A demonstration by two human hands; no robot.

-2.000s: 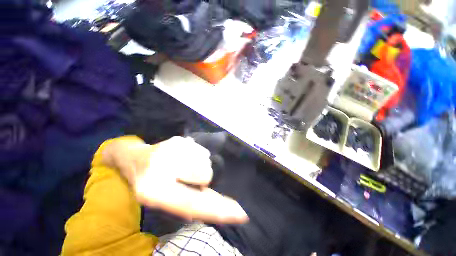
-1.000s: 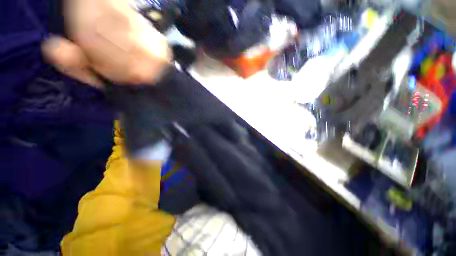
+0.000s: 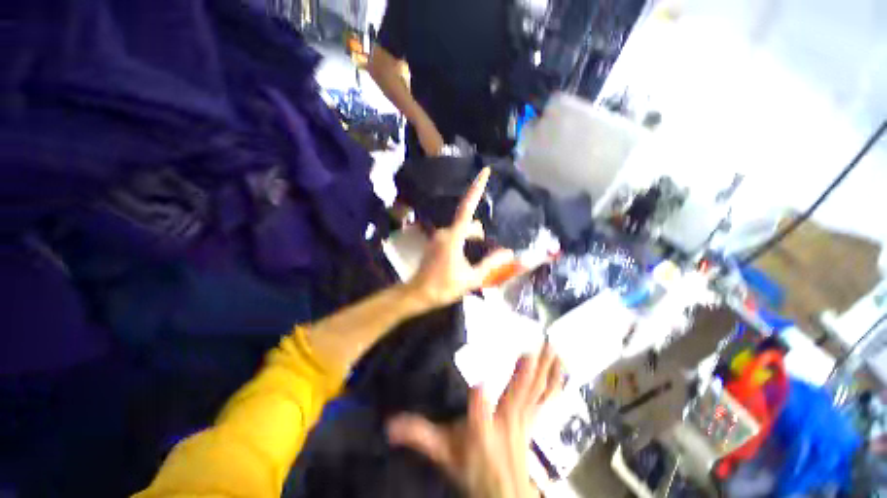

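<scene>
My left hand (image 3: 449,270), in a yellow sleeve, reaches forward with thumb and index finger spread, near black cloth (image 3: 433,185) heaped by the orange-red container (image 3: 504,272). I see nothing held in it. My right hand (image 3: 491,433) is lower, partly cut off by the bottom edge, blurred, with fingers spread over the table edge. I see nothing held in it. Black cloth (image 3: 413,374) lies below and between the hands, its shape unclear. The button-sewing machine head (image 3: 652,389) is to the right.
A purple and navy garment pile (image 3: 195,146) fills the left. A person in black (image 3: 452,73) stands beyond the table. A button tray (image 3: 647,472), control panel (image 3: 718,418), red cloth (image 3: 754,399) and blue plastic bag (image 3: 812,433) are at right. Clear plastic (image 3: 593,277) lies behind the machine.
The view has tilted up, bringing the other person into sight. My left hand has moved from the dark cloth at left towards the container. My right hand has come into view, open.
</scene>
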